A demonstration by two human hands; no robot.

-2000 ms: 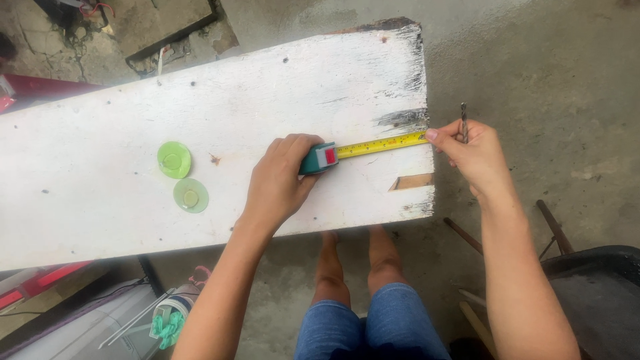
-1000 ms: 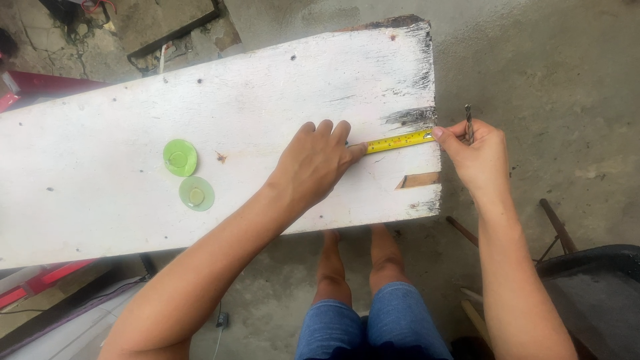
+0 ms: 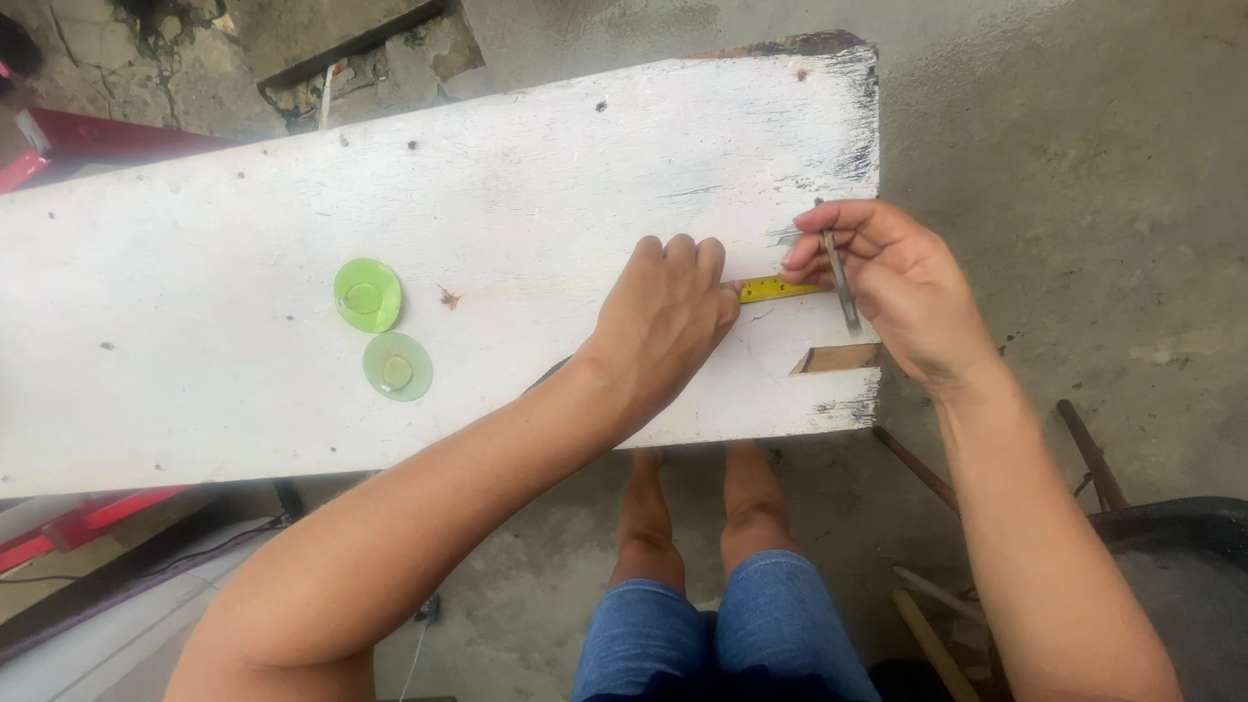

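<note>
A white-painted wooden board (image 3: 507,214) with worn paint at its right end lies across the view. My left hand (image 3: 668,317) is closed at the near end of the yellow tape measure blade (image 3: 770,289); the case is hidden from sight. My right hand (image 3: 882,278) is over the board's right end and holds a thin, dark, pencil-like rod (image 3: 839,283) between the fingers. The blade's far end runs behind these fingers. A bare-wood notch (image 3: 838,359) shows below them. Left of my hands, a bright green disc (image 3: 368,295) and a paler green disc (image 3: 397,367) lie on the board.
Red metal parts (image 3: 117,136) stand behind the board at the left. A dark chair or container (image 3: 1180,556) is at the lower right, near several thin wooden legs or sticks (image 3: 936,634). My legs are just below the board, over the concrete floor (image 3: 1053,195).
My right hand has moved from the blade's end at the board's edge to over the board, and the rod has turned in its fingers. My left hand earlier held the teal tape case, now out of sight.
</note>
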